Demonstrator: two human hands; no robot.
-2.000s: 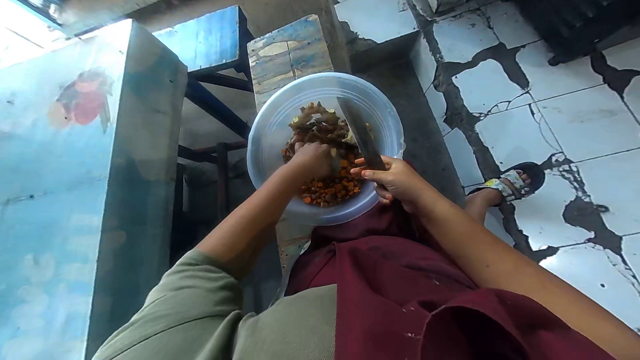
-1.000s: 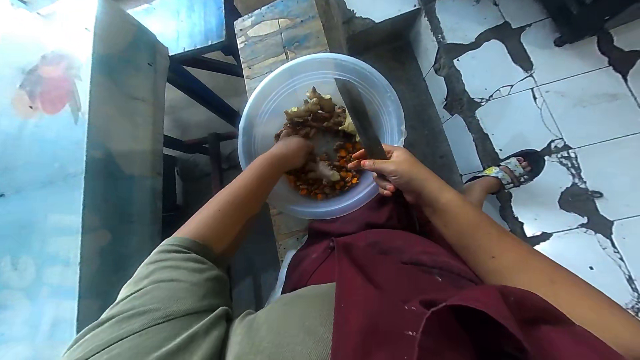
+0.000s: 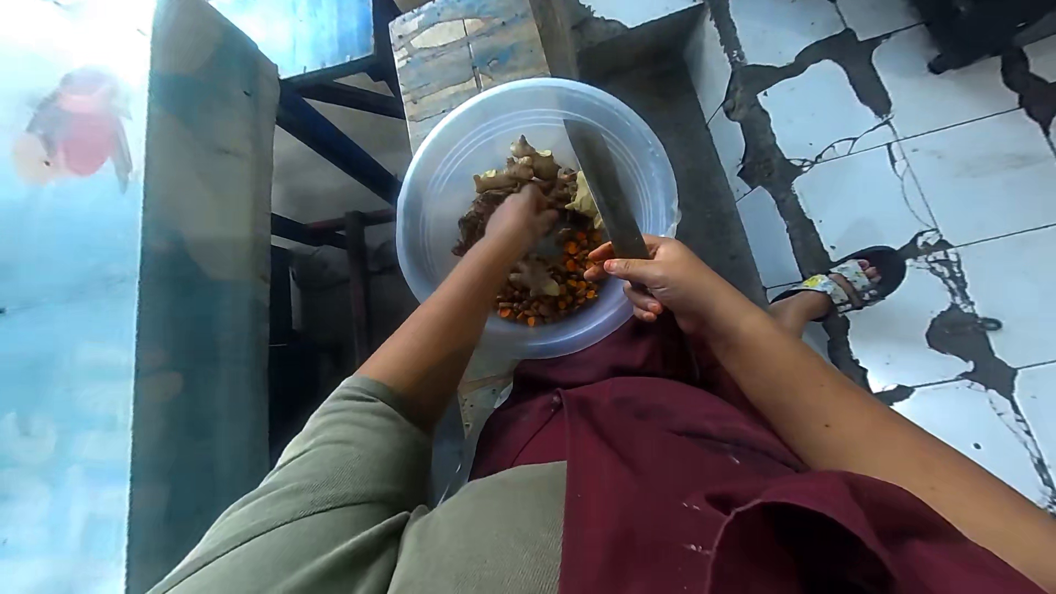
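A round translucent plastic basin [image 3: 437,148] stands in front of me, holding knobbly ginger roots [image 3: 521,172] at its far side and small orange-fleshed root pieces, perhaps turmeric [image 3: 579,264], nearer me. My left hand [image 3: 521,219] reaches down among the roots; its fingertips are partly hidden, so whether it grips a piece does not show. My right hand [image 3: 656,276] is closed on the near end of a wide-bladed knife [image 3: 609,186], whose blade slants up and left over the basin's right part. A paler ginger piece [image 3: 535,276] lies just below my left hand.
Under the basin is a worn, paint-stained bench [image 3: 437,74]. A pale blue surface [image 3: 66,330] stands along the left, with a blue metal frame [image 3: 330,140] beyond it. Cracked white floor tiles [image 3: 858,181] spread at the right, where my sandalled foot [image 3: 850,285] rests.
My left hand has moved within the basin toward the ginger roots at its far side. The paler ginger piece in the lower part was in view one second ago too. My right hand keeps the knife.
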